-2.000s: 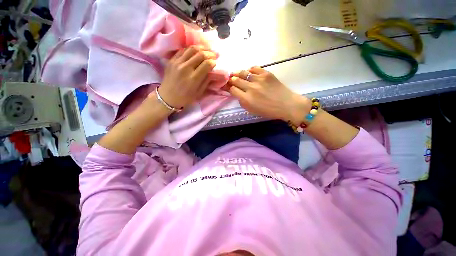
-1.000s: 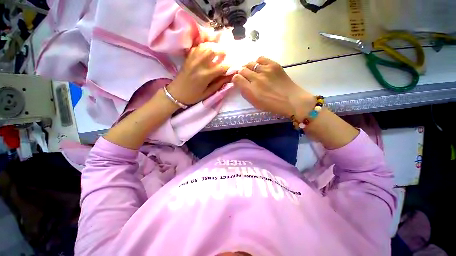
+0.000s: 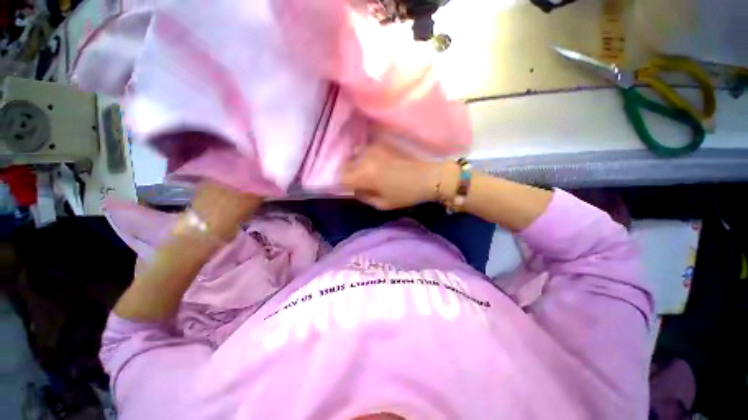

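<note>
A large soft pink garment (image 3: 238, 74), pale on its wrong side with darker seam lines, lies bunched over the machine bed and its front edge. My right hand (image 3: 395, 175), blurred, is closed on the garment's near edge, below and away from the needle area. My left hand (image 3: 225, 182) is mostly hidden under the garment's lower left part; its fingers do not show. The presser foot area (image 3: 422, 25) is at the top under the bright lamp, partly washed out by glare, with garment fabric beside it.
Green-handled scissors (image 3: 664, 123) and yellow-handled scissors (image 3: 697, 78) lie on the table to the right, near a yellow marked strip (image 3: 612, 29). A second off-white machine (image 3: 49, 123) stands far left. Pink pieces (image 3: 246, 267) lie heaped at my lap, below the grey table edge (image 3: 574, 168).
Both hands have moved from beside the needle toward the table's front edge, the left also going left and under the fabric. The garment has shifted and spread over the needle side of the bed.
</note>
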